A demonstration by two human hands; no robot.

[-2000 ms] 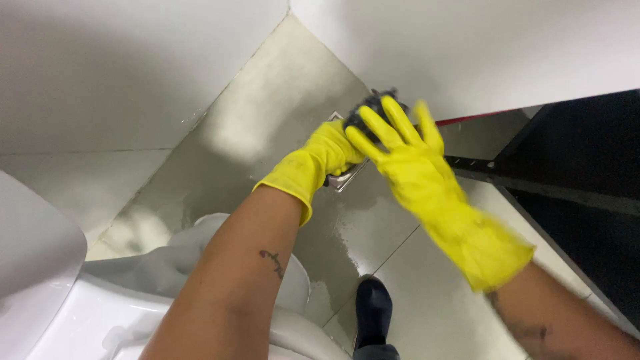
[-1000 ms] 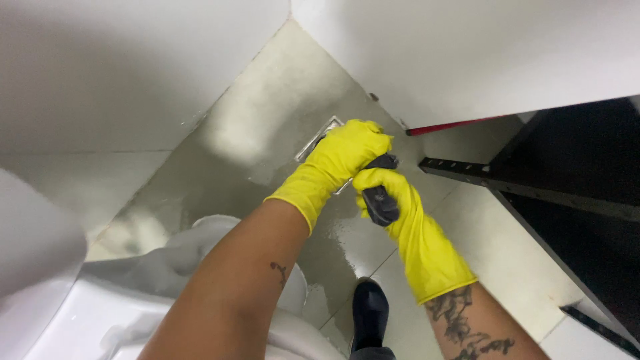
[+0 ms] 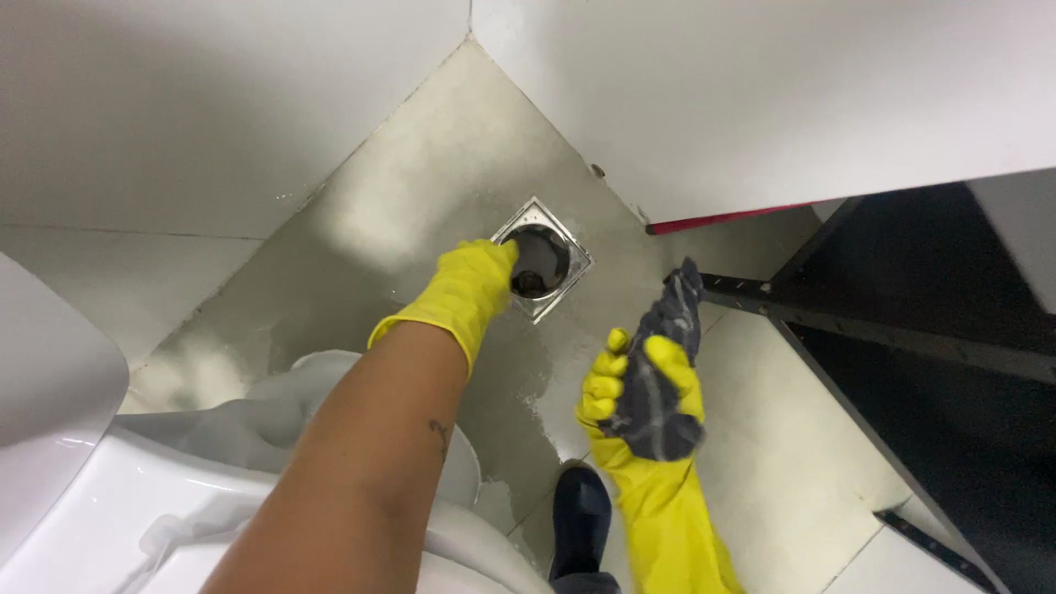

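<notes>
My left hand, in a yellow rubber glove, is at the left rim of a square metal floor drain. Its fingertips are at the round opening, partly hidden, so whether they hold anything cannot be told. Dark water or a dark hollow shows inside the opening. My right hand, gloved the same way, is shut on a crumpled dark grey wet cloth, palm up, to the lower right of the drain. The cloth's upper end sticks out past the fingers.
A white toilet fills the lower left. White walls meet at the corner above the wet tiled floor. A black metal frame stands at the right, near a red strip. A dark boot is at the bottom.
My right hand has moved down and right from beside my left hand, with the dark cloth in it. The drain's round opening now shows; my hands largely covered the drain before.
</notes>
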